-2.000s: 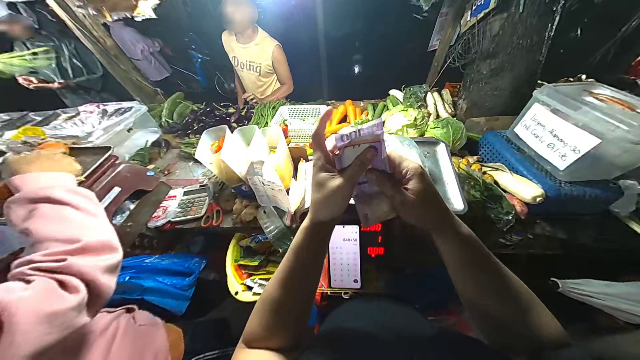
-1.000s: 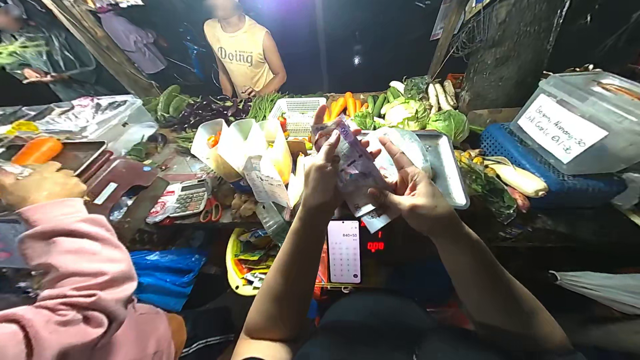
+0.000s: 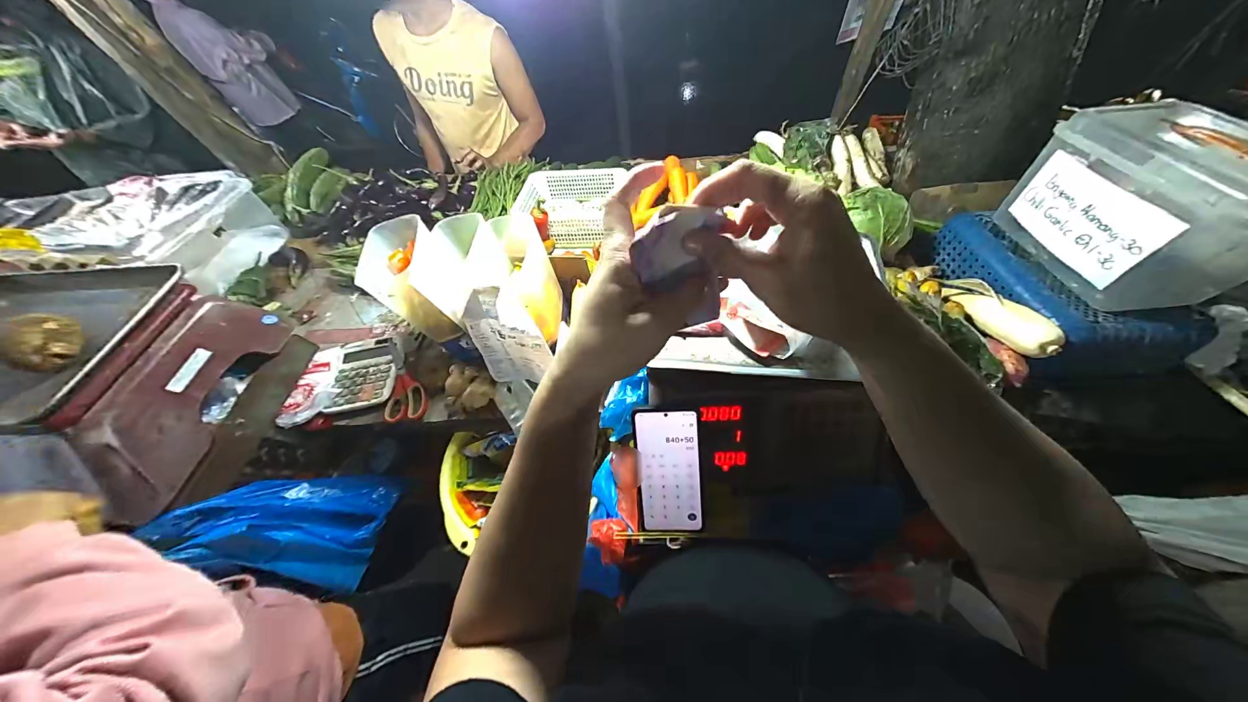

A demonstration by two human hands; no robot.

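My left hand (image 3: 619, 302) grips a small stack of purple banknotes (image 3: 673, 249) above the metal pan of a digital scale. My right hand (image 3: 790, 253) pinches the upper right edge of the notes between thumb and fingers. Below the hands, a smartphone (image 3: 668, 470) showing a calculator leans upright in front of the scale's red digital display (image 3: 723, 436). Carrots (image 3: 675, 183) show behind the notes. Part of a plastic bag (image 3: 765, 336) lies on the pan under my right hand.
White plastic containers (image 3: 395, 278), a desk calculator (image 3: 363, 375) and orange-handled scissors (image 3: 406, 398) are left of my hands. A blue basket (image 3: 1082, 302) bears a clear plastic box (image 3: 1150, 195) at right. One person (image 3: 458, 88) stands across the stall; another's pink sleeve (image 3: 117, 614) is at lower left.
My hands have changed their hold on the banknotes, which were spread longer and more upright one second ago. The neighbouring person's pink-sleeved arm has moved back toward the lower left.
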